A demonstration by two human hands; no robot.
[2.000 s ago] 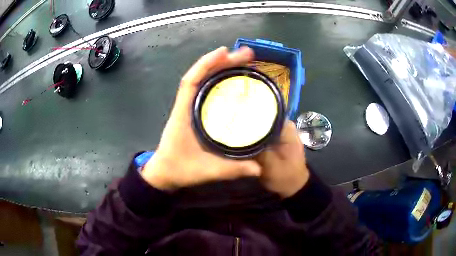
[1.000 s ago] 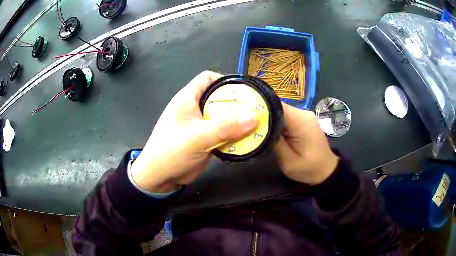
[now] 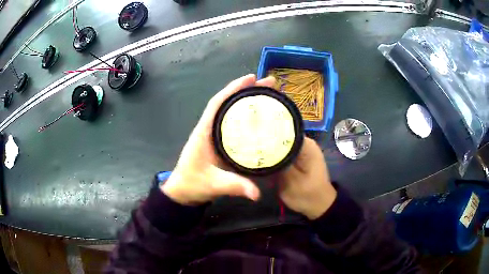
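Note:
Both hands hold a black round lamp housing in front of my body, its open face turned up to the camera. A pale cream circuit board sits inside the black rim. My left hand wraps the housing's left side, with fingertips at its top and the thumb below it. My right hand holds it from the lower right and behind; its fingertips are hidden. A short red wire shows below the housing.
A blue bin of yellow sticks stands behind the housing. A silver disc, a white disc and a plastic bag lie at right. Several black lamp units lie at left and beyond the rail. A blue tank is at lower right.
My left thumb has come off the board's face and now lies below the rim. The housing's face has turned more squarely to the camera, and the yellow stick seen on the board no longer shows.

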